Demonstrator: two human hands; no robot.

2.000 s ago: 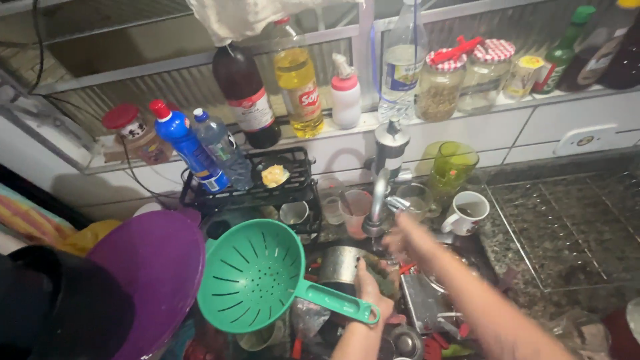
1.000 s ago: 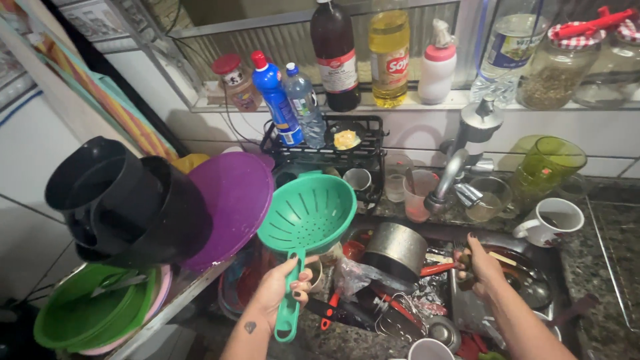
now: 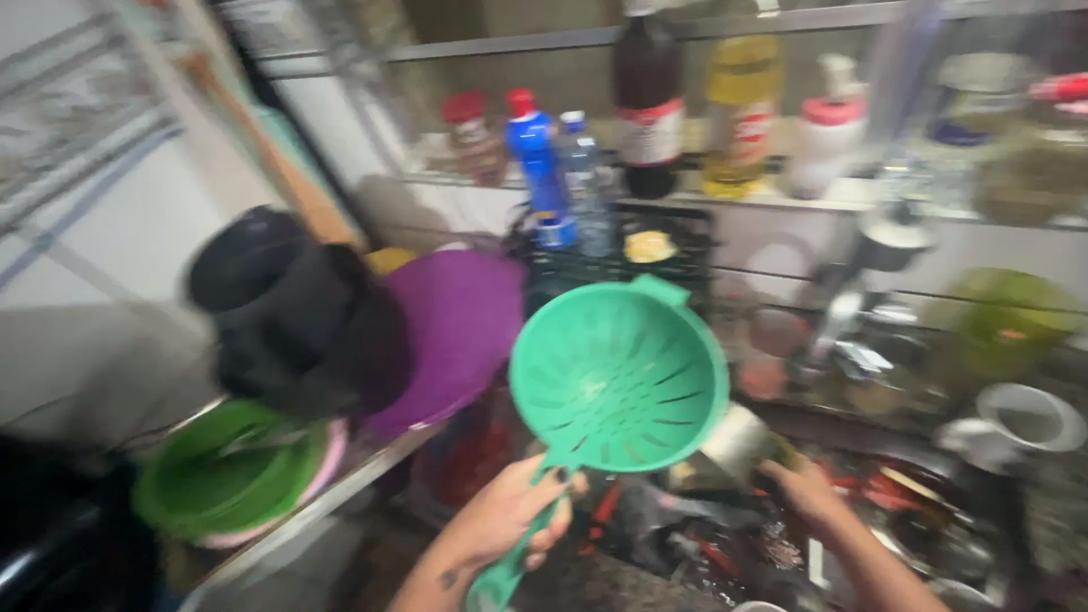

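My left hand [image 3: 518,510] is closed round the long handle of a green plastic colander [image 3: 620,378], whose bowl faces me above the left part of the sink. At the right, my right hand [image 3: 803,489] is beside a metal pot [image 3: 735,442]; a greenish-yellow thing, perhaps a sponge [image 3: 786,455], shows at its fingers, too blurred to tell. Below both hands lie cutlery and other dishes in the sink [image 3: 765,552]. The chrome faucet [image 3: 837,323] stands behind my right hand.
Black containers [image 3: 297,323] lean by a purple plastic lid or basin [image 3: 459,340] at the left, above green bowls [image 3: 229,476]. Behind are a black dish rack [image 3: 680,225] and bottles on the ledge. A white mug [image 3: 1028,416] and green glass [image 3: 1011,319] stand right.
Two seconds ago my left hand was near the handle's end; now it grips higher, near the bowl. My right hand has moved from the faucet to beside the pot. The view has shifted left.
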